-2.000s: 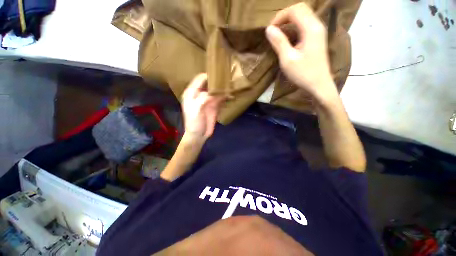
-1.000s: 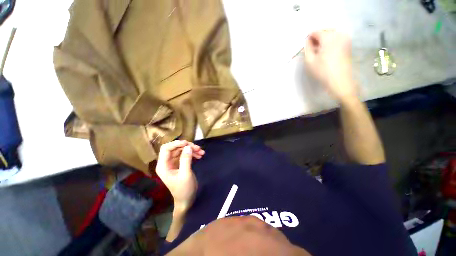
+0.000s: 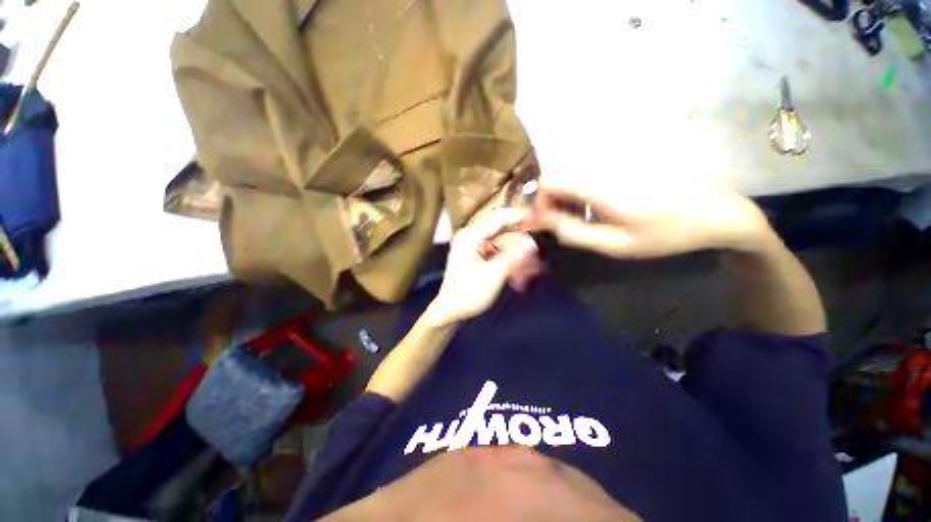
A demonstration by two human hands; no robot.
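Note:
The tan-brown jacket (image 3: 276,112) lies on the white table, its lower part over the front edge. One sleeve cuff (image 3: 475,184), with a shiny lighter lining patch, is near the table edge. My left hand (image 3: 478,267) is at this cuff's lower corner, fingers curled; whether it grips the cloth is unclear. My right hand (image 3: 623,219) is blurred, its fingertips close to the left fingers and the cuff. A small white spot shows at the cuff corner. No needle or thread can be made out in either hand.
Gold-looped snips (image 3: 788,133) lie on the white table (image 3: 653,112) at the right. Dark shears (image 3: 868,25) are at the far right corner. Dark blue cloth (image 3: 29,184) lies at the left. A grey cushion (image 3: 243,400) and red frame are below the table.
The cuff has been let go. My right hand swung out right over the table, then came back to the cuff. My left hand has moved up and right to the cuff corner.

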